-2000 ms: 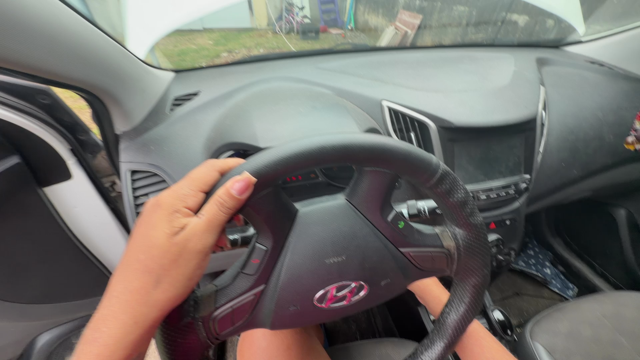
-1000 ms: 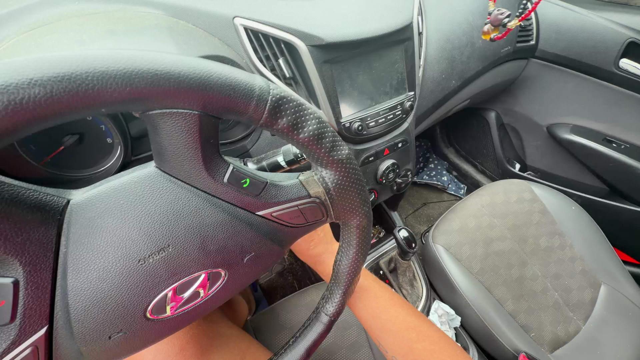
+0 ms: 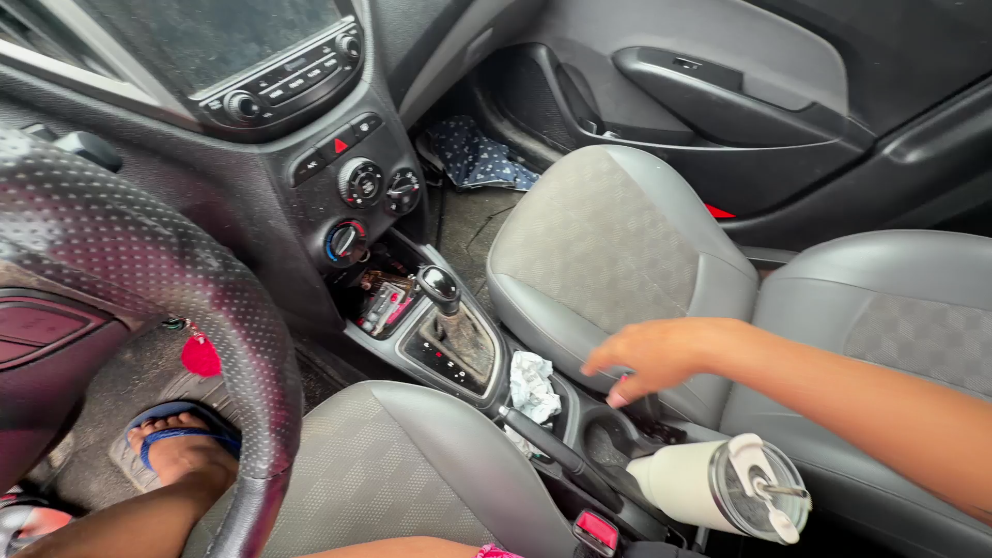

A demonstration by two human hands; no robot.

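My right hand (image 3: 655, 358) reaches in from the right, over the inner edge of the passenger seat (image 3: 604, 232), fingers apart and holding nothing that shows. Just below it a white tumbler (image 3: 682, 480) with a clear lid and a metal straw leans at the console's rear. The parking brake lever (image 3: 546, 442) lies left of the tumbler, beside crumpled white paper (image 3: 533, 387). Farther forward stands the automatic gear shift knob (image 3: 439, 285). My left hand is out of view; the steering wheel (image 3: 256, 333) fills the left side.
A red seat belt buckle (image 3: 595, 532) is by the driver's seat (image 3: 387, 465). Small items lie in the console tray (image 3: 385, 302). Patterned dark cloth (image 3: 480, 159) rests on the passenger floor. A red key ring tag (image 3: 201, 355) hangs behind the wheel. A foot in a blue flip-flop (image 3: 182, 438) is in the footwell.
The view has swung right and down. My left hand, on the wheel's rim two seconds ago, is out of view. My right hand, partly hidden behind the wheel before, is now above the console's rear.
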